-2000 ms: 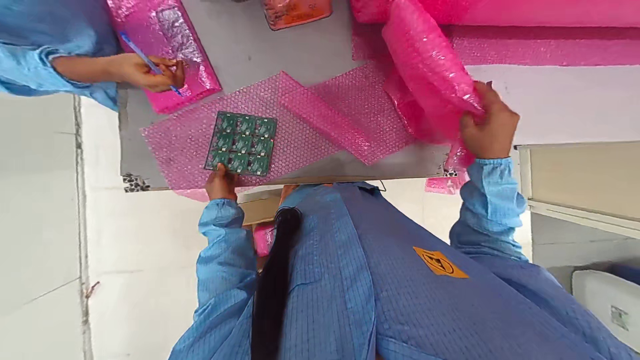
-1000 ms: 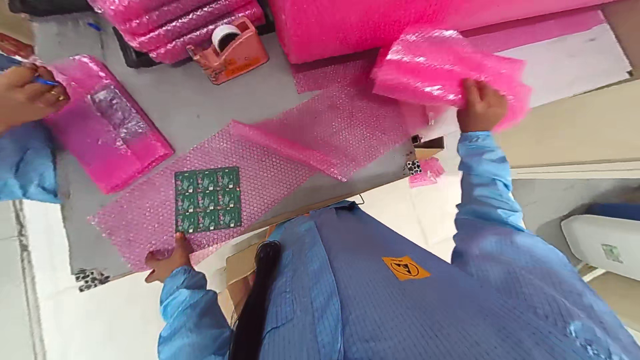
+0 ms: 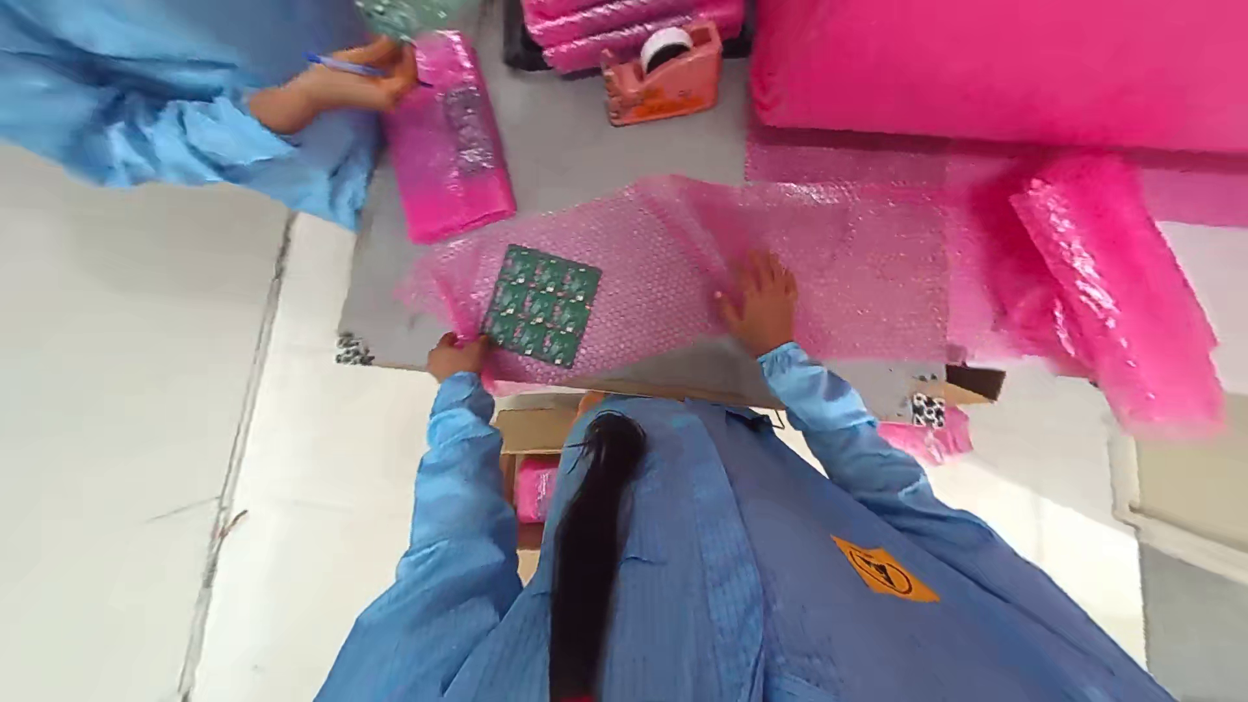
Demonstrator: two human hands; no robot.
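A panel of green circuit boards [image 3: 542, 305] lies tilted on a sheet of pink bubble wrap [image 3: 643, 292] spread along the table's front edge. My left hand [image 3: 458, 358] pinches the left end of this sheet, close to the panel's lower left corner. Palm down, with fingers apart, my right hand [image 3: 760, 304] rests on the sheet to the right of the panel. Farther right, a folded length of pink bubble wrap [image 3: 1097, 283] lies over the table and hangs past its front edge.
At the left, a co-worker's hand [image 3: 366, 80] holds a blue pen beside a pink bubble-wrap packet [image 3: 453, 146]. A red tape dispenser [image 3: 668, 83] stands behind the sheet, near stacked pink packets [image 3: 624, 24]. A large pink bubble-wrap roll [image 3: 994, 68] fills the back right. Below the table is a cardboard box [image 3: 534, 429].
My right hand has let go of the bunched bubble wrap and moved left onto the sheet. The sheet's left end is now lifted in my left hand.
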